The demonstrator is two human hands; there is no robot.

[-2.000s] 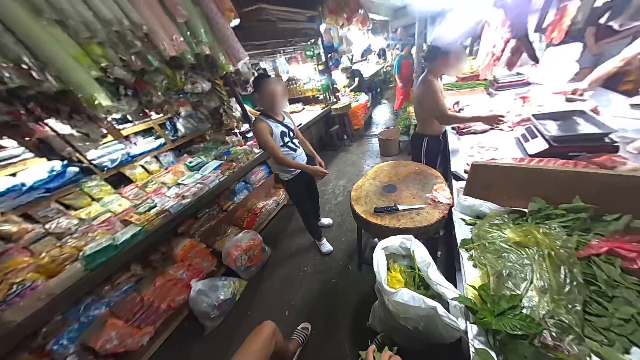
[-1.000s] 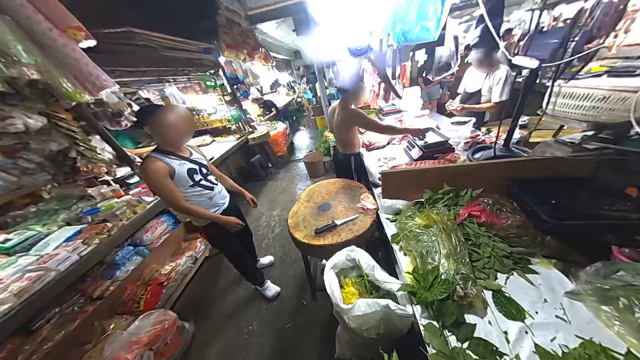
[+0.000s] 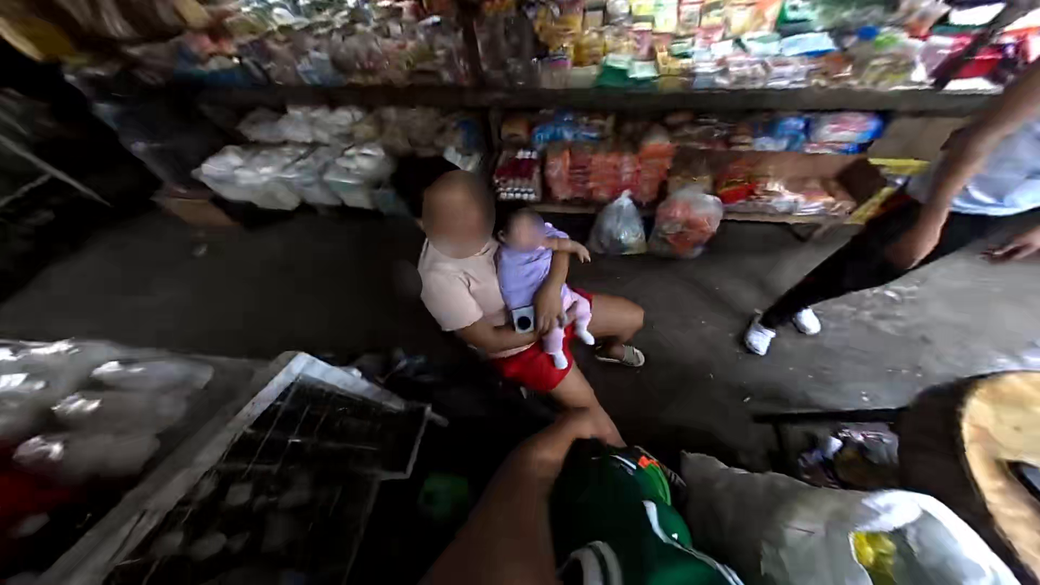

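Neither my left hand nor my right hand can be seen. A bare limb, seemingly my leg, rises from the bottom edge beside green shorts (image 3: 626, 512) with white trim. Just beyond it a seated person in a pale pink top (image 3: 455, 296) and red shorts holds a baby in purple clothes (image 3: 524, 272) on the lap. That person's hand is by a small white object with a dark round spot (image 3: 524, 319). At the lower right stands a large white sack (image 3: 780, 520) with something yellow at its mouth. The edge of a round wooden chopping block (image 3: 999, 439) shows beside it.
Shelves of packaged goods (image 3: 650, 101) run across the back, with plastic bags (image 3: 621, 223) on the floor below. At the right stands a person in dark trousers (image 3: 877, 252) and white shoes. A dark wire-grid rack with a pale frame (image 3: 268, 455) fills the lower left.
The view has swung far to the left and down. The seated person and the baby now show. The vegetables and the meat stall have left the view; the standing person is at the right edge.
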